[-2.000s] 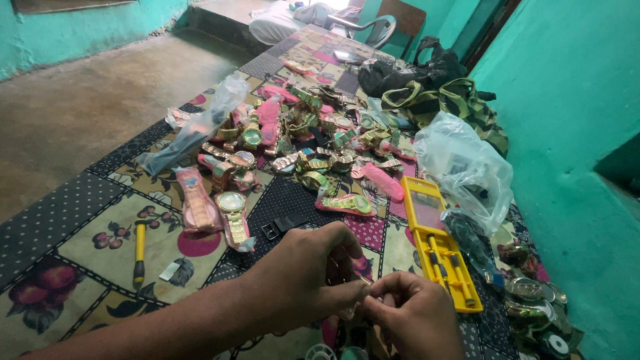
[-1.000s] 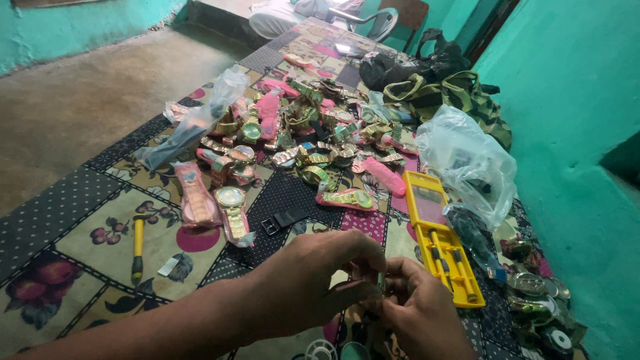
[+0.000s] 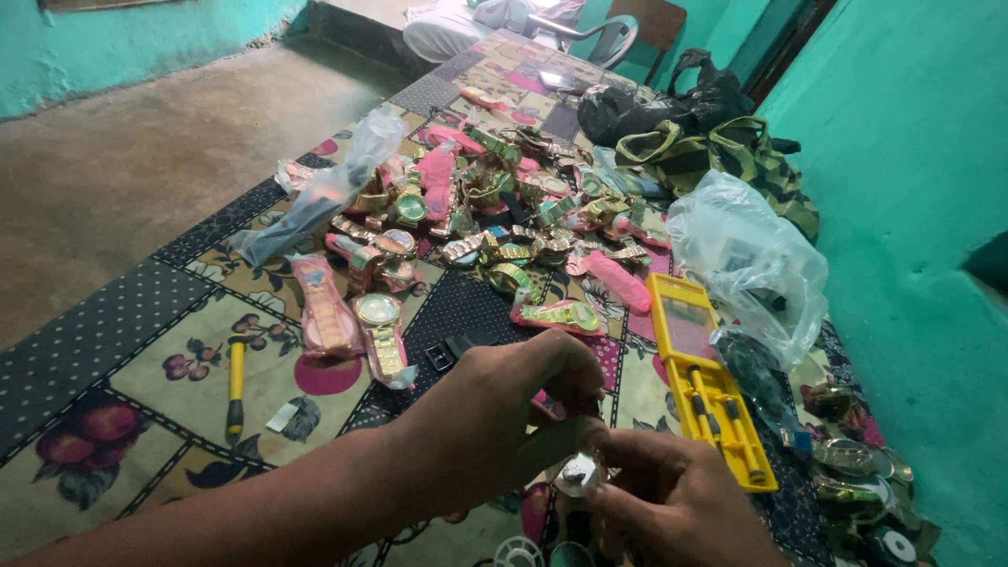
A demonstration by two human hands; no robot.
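Observation:
My right hand grips a small round silvery watch part, probably a watch case, between thumb and fingers. Just above it, the thumb and fingertips of my left hand meet at the part's upper edge; whether they pinch something small is hidden. Beyond my hands lies a heap of gold-coloured metal wristwatches, several in pink wrapping. A black strap rests behind my left hand. A yellow screwdriver lies on the left, and an open yellow screwdriver case is right of my hands.
A patterned tablecloth covers the long table. Clear plastic bags, a black bag and a camouflage bag lie along the right side. More watch parts sit at the right edge, beside the green wall. A chair stands at the far end.
My hands have turned, so the round silvery part now shows between them. The fingers of my left hand have shifted above it. The things on the table have stayed where they were.

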